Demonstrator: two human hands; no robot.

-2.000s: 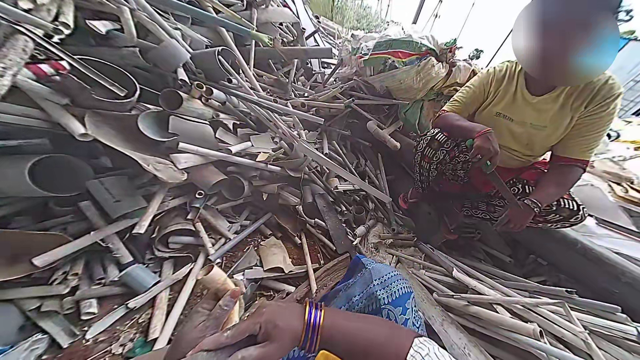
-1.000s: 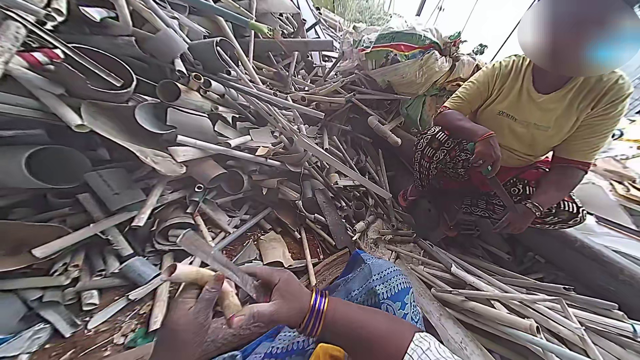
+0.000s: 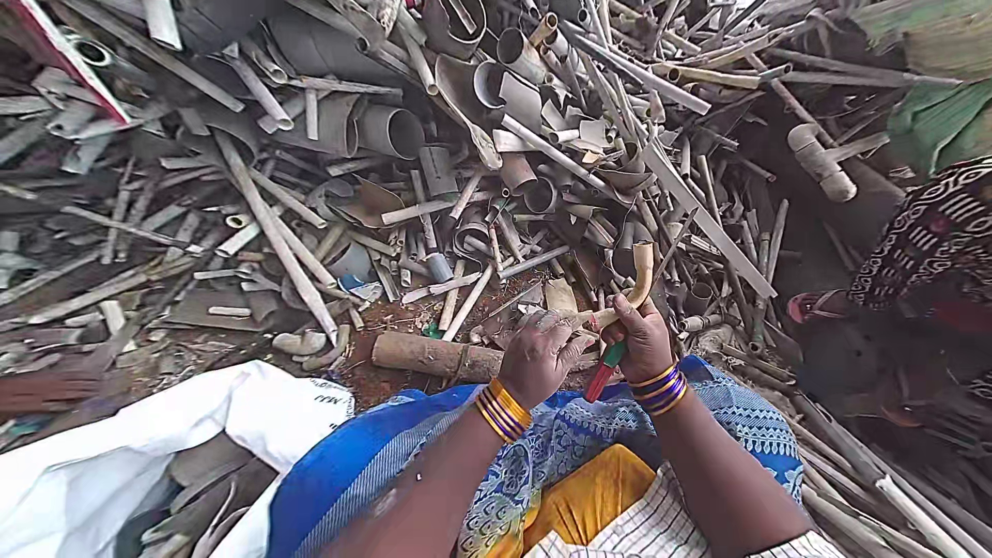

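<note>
A curved, pale plastic pipe piece [image 3: 642,275] rises between my hands above my lap. My left hand [image 3: 539,353] closes on its lower left part. My right hand [image 3: 642,341] holds a tool by its red and green handle [image 3: 607,370], with fingers and thumb also against the curved pipe. The tool's blade is hard to make out among the pipes behind. A brown log [image 3: 438,356] lies on the ground just beyond my knees, below my left hand.
A large heap of scrap plastic pipes [image 3: 465,186] spreads ahead. An open white sack [image 3: 263,403] with pipe scraps lies at the left. Long thin pipes [image 3: 876,480] lie at the right, near another person's patterned clothing [image 3: 930,225] and foot. A pipe tee [image 3: 821,163] sits at the upper right.
The view has swung down and left, bringing the white sack into sight. The blade seen broadside over the pipe a second ago no longer shows clearly; the handle now points down from my right hand.
</note>
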